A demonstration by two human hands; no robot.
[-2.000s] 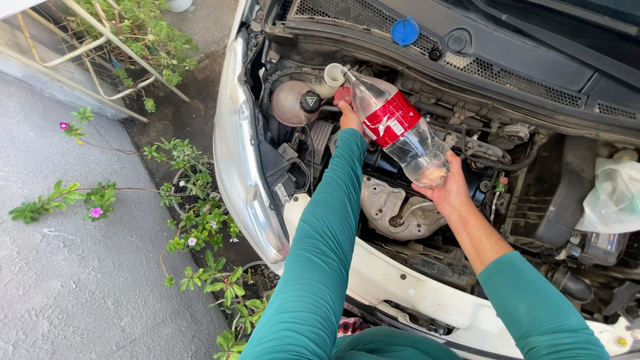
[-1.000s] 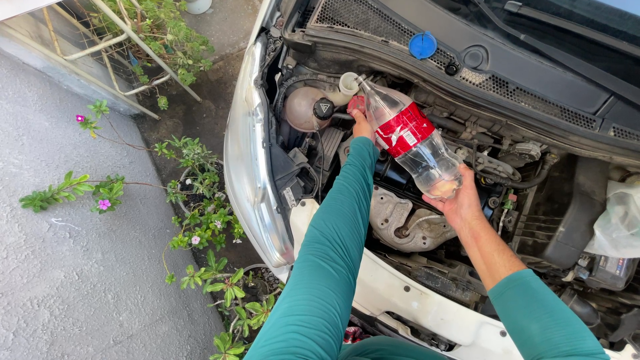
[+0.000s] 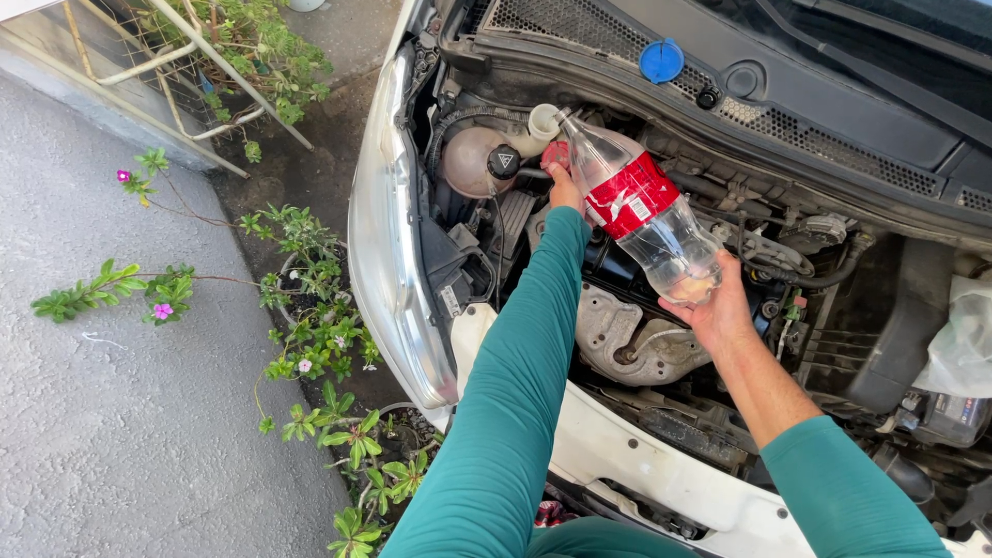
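A clear plastic bottle with a red label point(image 3: 634, 195) lies tilted over the engine bay, its mouth at the white filler neck point(image 3: 544, 122) of a reservoir. Around the bottle's base my right hand point(image 3: 717, 302) is closed. Up near its neck, my left hand point(image 3: 566, 186) is beside the bottle, with a red round cap point(image 3: 555, 155) at the fingertips; the bottle partly hides this hand, and its exact grip cannot be told. Left of it sits a round coolant tank point(image 3: 474, 163) with a black cap point(image 3: 504, 162). Any liquid flow is not visible.
A blue cap point(image 3: 661, 61) and a small black cap point(image 3: 707, 97) rest on the cowl grille. The headlight point(image 3: 403, 256) edges the bay at left, near flowering plants point(image 3: 310, 310) and a grey wall point(image 3: 155, 403). A plastic bag point(image 3: 961, 337) lies at right.
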